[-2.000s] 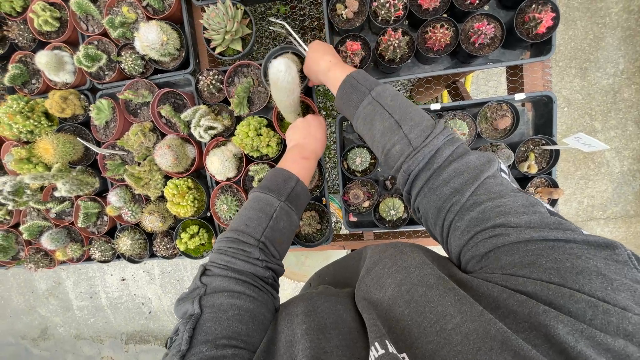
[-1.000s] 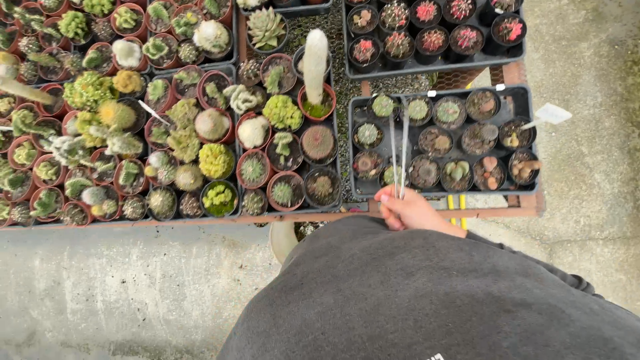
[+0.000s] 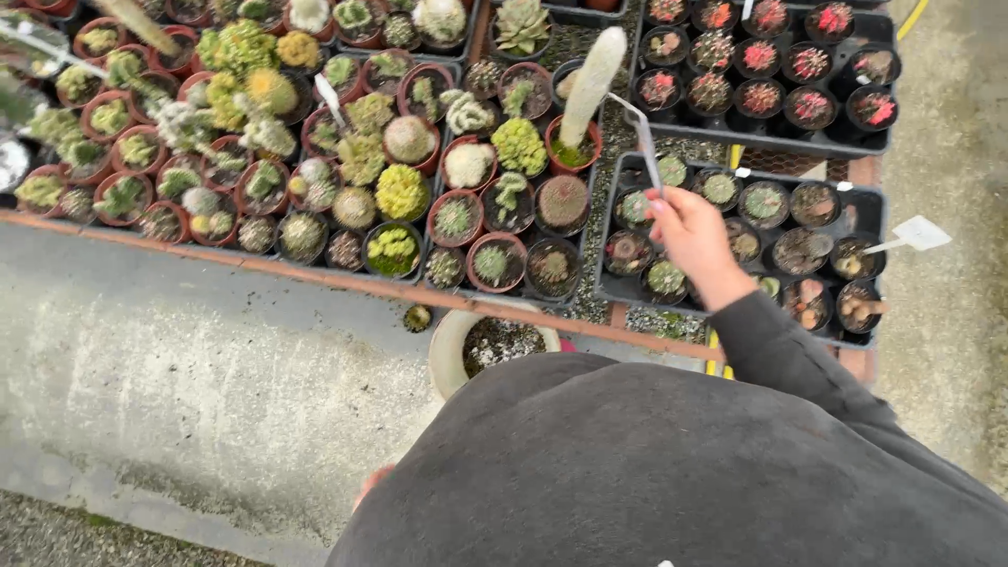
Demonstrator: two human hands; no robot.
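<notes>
My right hand (image 3: 693, 240) is closed around long metal tweezers (image 3: 647, 146), above the black tray of small potted succulents at the right. The bent tip of the tweezers points up and left, beside a tall, white, woolly columnar cactus (image 3: 594, 83). That cactus leans to the right in a terracotta-coloured pot (image 3: 573, 150), among other potted cacti. Only a sliver of my left hand (image 3: 373, 482) shows at the left edge of my dark sweatshirt; its fingers are hidden, and whether it holds anything cannot be seen.
Crowded trays of potted cacti fill the bench, whose reddish front edge (image 3: 315, 276) runs across the view. Red-topped cacti (image 3: 760, 55) stand in a black tray at the upper right. A large pale pot of soil (image 3: 453, 354) and a small pot (image 3: 417, 317) sit below the edge.
Both hands were at the white cactus two seconds ago; the left has since withdrawn to my side. Since one second ago, the right hand with the tweezers has moved up from the bench's front edge.
</notes>
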